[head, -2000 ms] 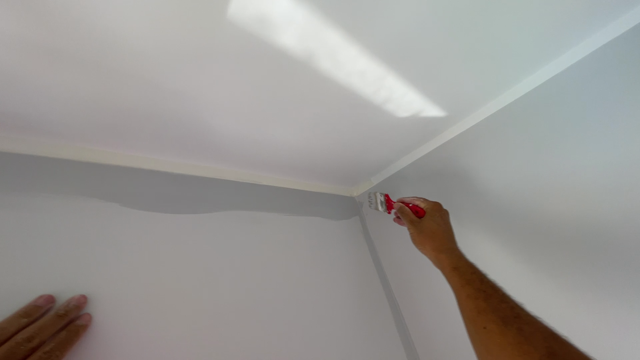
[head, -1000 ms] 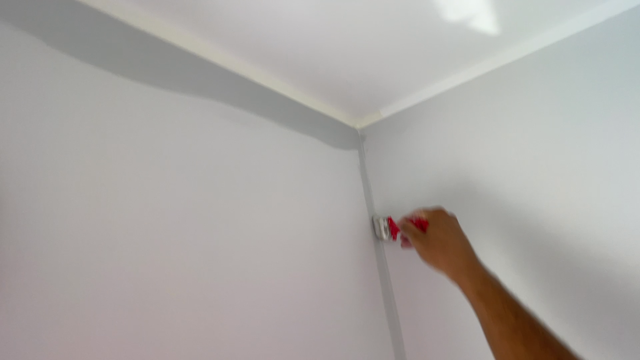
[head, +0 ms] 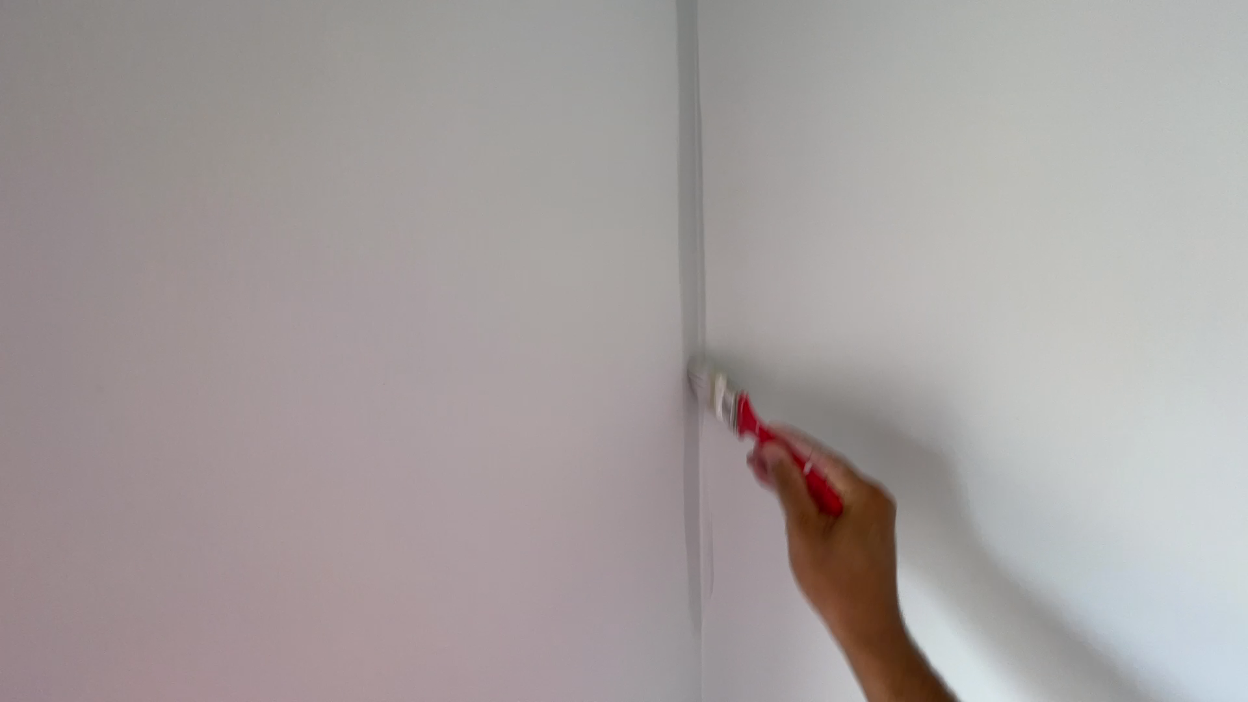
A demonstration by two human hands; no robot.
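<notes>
My right hand [head: 838, 526] is shut on a paintbrush [head: 746, 414] with a red handle and a metal ferrule. The bristles point up and left and meet the inside corner of two walls; their tips are blurred. A narrow strip of darker grey paint [head: 691, 224] runs down this corner, above and below the brush. It thins toward the bottom of the view. My left hand is out of view.
A pale wall [head: 341, 341] fills the left side. Another pale wall [head: 1024, 244] meets it at the corner and carries the soft shadow of my arm and hand.
My right hand has brought the brush down the corner from near the ceiling. The view has tilted down, and the ceiling has left it. My left hand, seen two seconds ago, is out of view.
</notes>
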